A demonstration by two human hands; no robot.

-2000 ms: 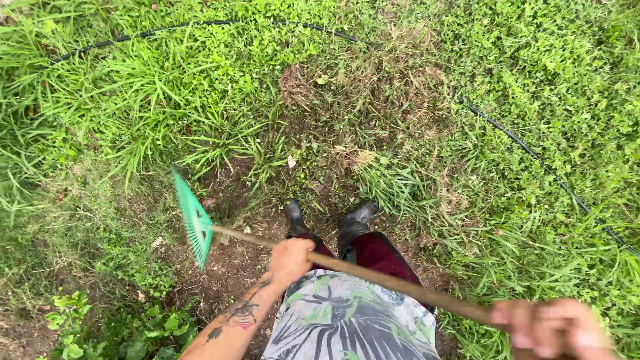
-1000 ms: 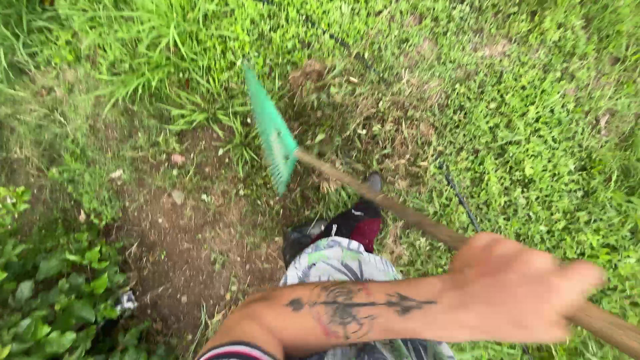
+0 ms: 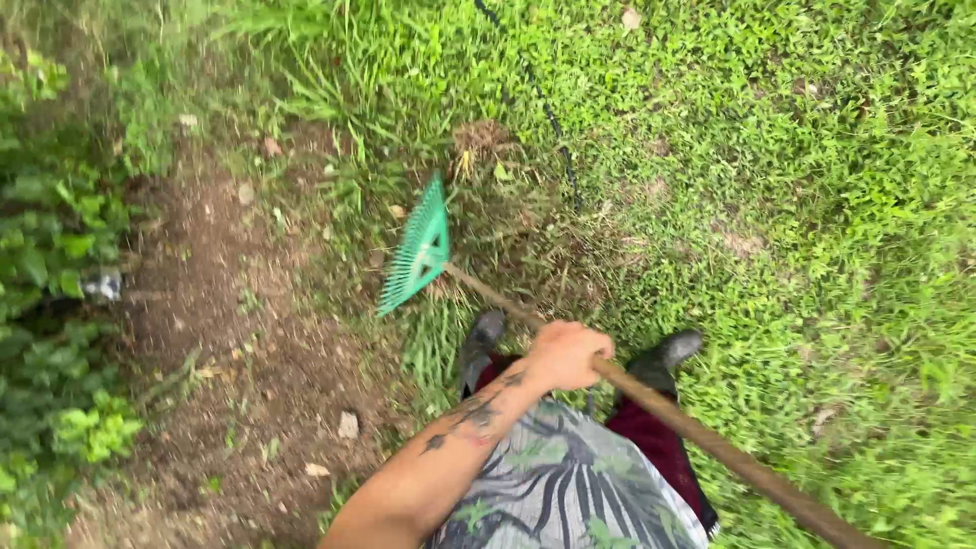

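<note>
My left hand (image 3: 570, 355) grips the wooden handle (image 3: 709, 438) of a leaf rake in front of my body. The handle slants from the rake head down to the lower right edge of the view. The green fan-shaped rake head (image 3: 423, 252) is up and to the left of that hand, over grass and bare soil, its tines pointing left. Cut grass (image 3: 438, 351) lies just below the head, beside my boot. My right hand is outside the view.
Dark boots (image 3: 482, 339) stand on the ground below me. A black hose (image 3: 553, 118) runs through the grass ahead. Leafy bushes (image 3: 38, 252) border bare soil (image 3: 259, 427) on the left, where a small stone (image 3: 348, 425) lies. A dry grass clump (image 3: 480, 137) sits beyond the rake head.
My right hand, on the handle's end two seconds ago, is out of view now. My left hand has drawn back closer to my body since one second ago. The view has shifted toward the bare soil.
</note>
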